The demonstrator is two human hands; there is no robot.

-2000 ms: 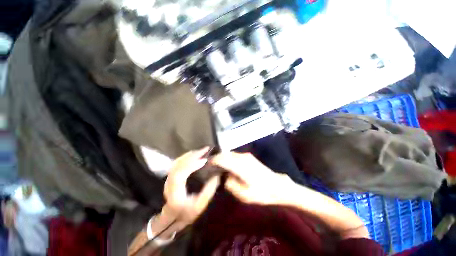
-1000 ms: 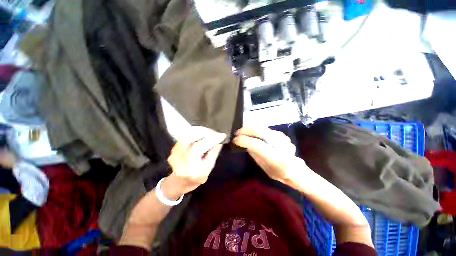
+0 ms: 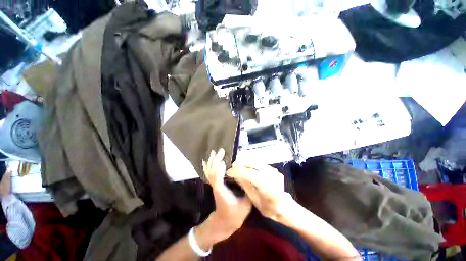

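A brown garment panel [image 3: 204,122] lies flat on the white table, its right edge running up to the needle area [image 3: 241,97] of the overlock machine [image 3: 276,43]. My left hand [image 3: 222,188], with a white band at the wrist, rests with fingers spread on the panel's near edge. My right hand [image 3: 258,186] is beside it, fingertips pinching the panel's seam edge below the needle area. The palm side of my left hand and the cloth under both hands are partly hidden.
A large heap of brown cloth [image 3: 87,112] hangs at the left. More brown cloth [image 3: 363,204] lies over a blue crate [image 3: 393,173] at the right. Crinkled clear plastic [image 3: 294,135] hangs by the machine front. A person's sleeve [image 3: 19,222] shows at far left.
The view has shifted and shows more of the machine. My left hand's fingers have opened from a pinch and spread over the panel. My right hand still pinches the edge.
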